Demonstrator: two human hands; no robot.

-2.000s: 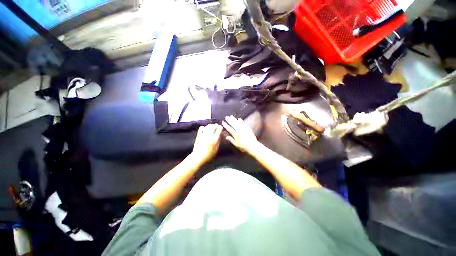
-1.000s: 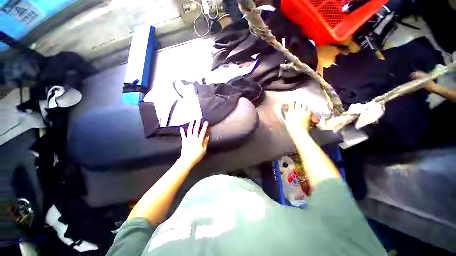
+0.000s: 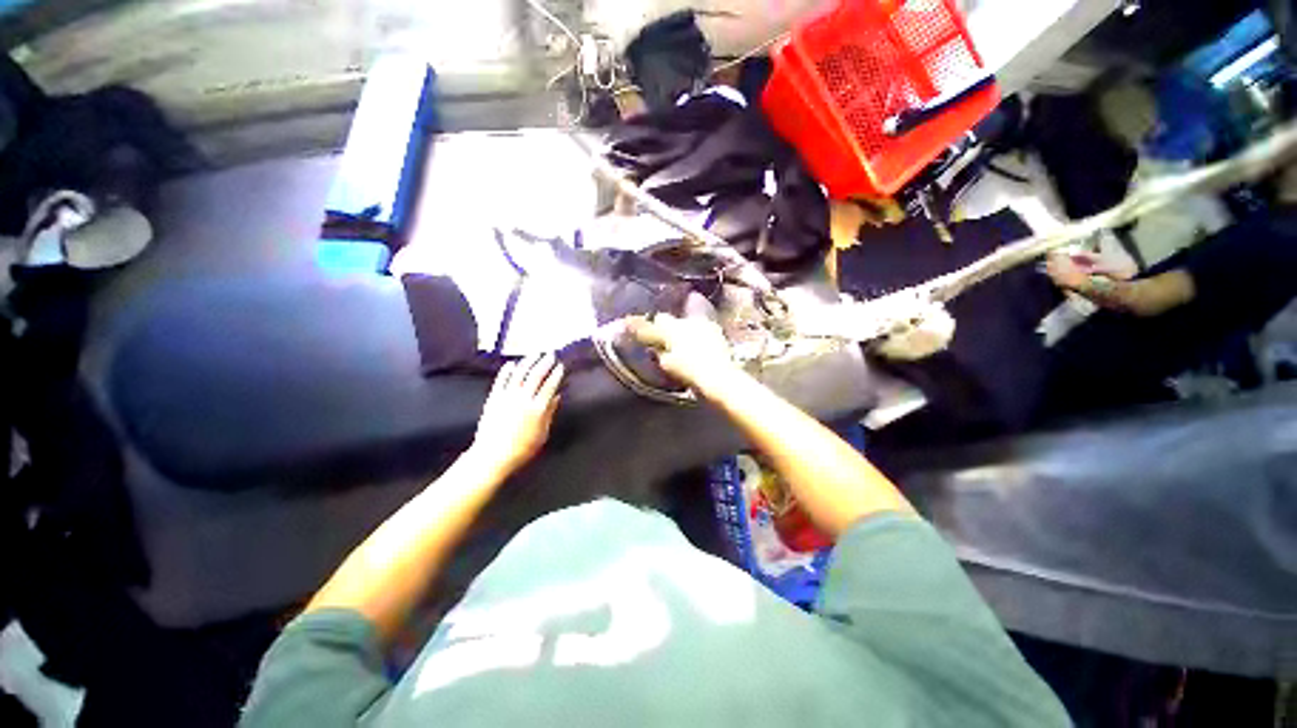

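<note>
A part-sewn dark garment piece (image 3: 444, 324) with white areas lies over the padded pressing board (image 3: 270, 384). My left hand (image 3: 522, 404) lies flat at the garment's near edge, fingers slightly apart, holding nothing. My right hand (image 3: 686, 350) is closed on the handle of the steam iron (image 3: 626, 359). The iron is at the right part of the garment, on or just above it. My fingers and the glare hide part of the iron. The pale steam hose (image 3: 981, 270) runs from the iron to the upper right.
A blue-and-white long box (image 3: 381, 164) stands behind the board. Dark garments (image 3: 726, 164) are heaped behind the work. A red basket (image 3: 882, 100) is at upper right, and a blue crate (image 3: 734, 515) is below the board. Another person's arm (image 3: 1145, 292) is at right.
My right hand has gone from the garment to the iron at the right, then brought it left onto or over the garment. My left hand has stayed by the near edge. The view has shifted right.
</note>
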